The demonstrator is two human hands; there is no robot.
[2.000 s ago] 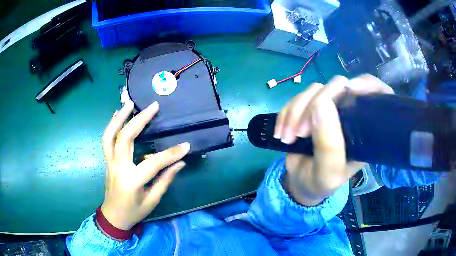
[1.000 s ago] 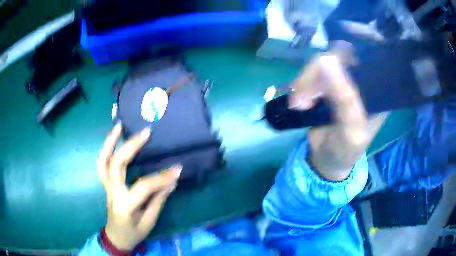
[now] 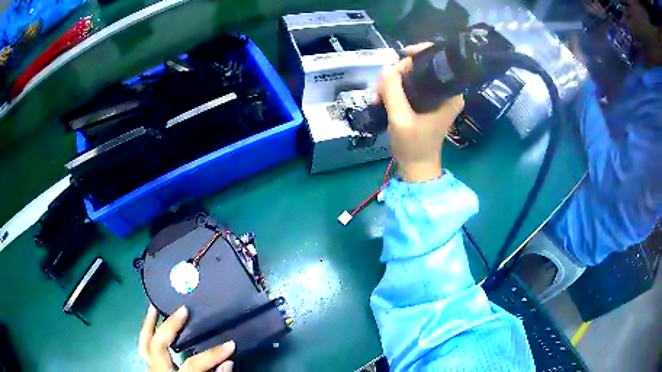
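The blower fan module [image 3: 218,290] lies flat on the green bench at the lower left, its round white-and-blue label facing up. My left hand [image 3: 181,345], cut off by the bottom edge, rests with spread fingers on its lower left part. My right hand [image 3: 421,120] is wrapped around the black electric screwdriver [image 3: 435,76]. The screwdriver's tip end is at the metal mechanism on the front of the white automatic screw feeder [image 3: 327,145]; the bit itself cannot be made out.
A blue parts bin [image 3: 203,171] full of black covers stands behind the module. A loose air duct cover [image 3: 85,285] lies at the left. White connectors [image 3: 345,217] on red wires lie near the feeder. Another person's blue sleeve [image 3: 617,167] is at the right.
My right hand has moved the screwdriver from beside the module up to the screw feeder. The view has shifted, so the module sits lower. My left hand remains on the module.
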